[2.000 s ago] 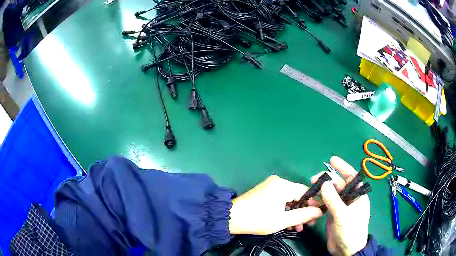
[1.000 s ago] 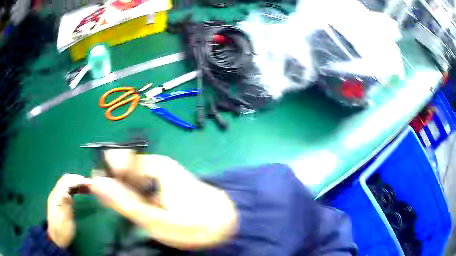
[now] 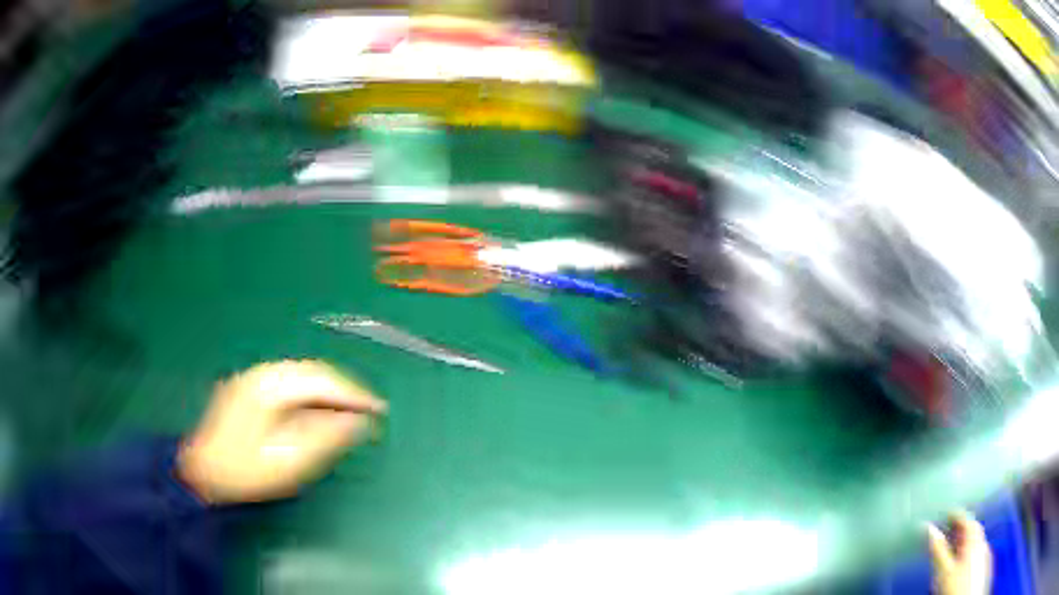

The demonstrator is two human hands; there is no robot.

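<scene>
The frame is strongly blurred. My left hand (image 3: 279,430) is over the green table at the lower left, fingers curled; nothing shows in it, and blur hides whether it holds anything. My right hand (image 3: 962,560) is small at the lower right edge, in front of a blue bin (image 3: 1013,537), partly cut off. Its fingers look apart and no held thing shows. A slim silver pointed tool (image 3: 409,342) lies on the table beyond my left hand.
Orange-handled scissors (image 3: 436,258), blue-handled pliers (image 3: 557,331), a steel ruler (image 3: 250,200), a pale green item (image 3: 406,160) and a yellow box (image 3: 453,107) lie beyond the tool. Black cables (image 3: 662,221) and clear plastic bags (image 3: 929,221) are at right.
The view has swung right. The silver tool, earlier at my right hand, now lies on the table. My hands have separated, my right hand going far right to the blue bin.
</scene>
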